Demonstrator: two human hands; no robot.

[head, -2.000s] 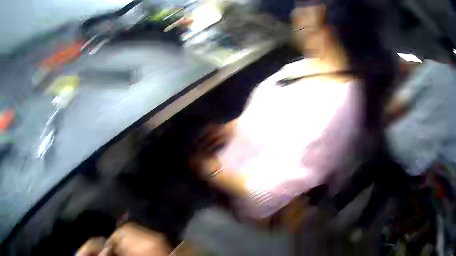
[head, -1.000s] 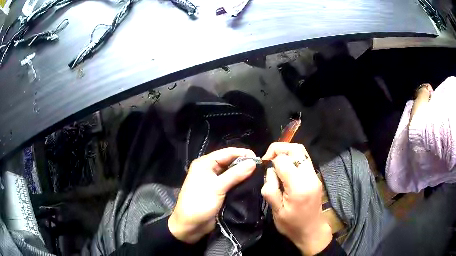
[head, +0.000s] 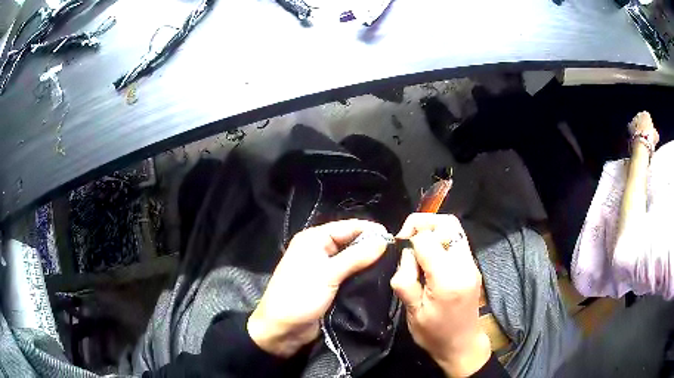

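A black garment piece (head: 362, 306) with pale stitch lines lies over my lap. My left hand (head: 314, 277) pinches its narrow seam edge (head: 384, 236), with whitish frayed threads, between thumb and fingers. My right hand (head: 440, 284) holds an orange-handled thread snips (head: 434, 198); the handle sticks up above the fingers. Its working tip is at the seam edge, close to my left fingertips, and too small to see clearly. A ring shows on my right hand.
The dark table edge (head: 336, 93) curves across above my lap. Twisted cloth strips (head: 166, 50) lie on the table. Grey striped cloth (head: 517, 273) drapes at both sides. A person's arm and pink clothing (head: 606, 221) are at the right. Loose threads lie below the table edge.
The view has swung from the blurred table and pink-clothed person down to my lap. Over the last second both hands have stayed nearly in place, still at the seam edge; the other person's arm shows more.
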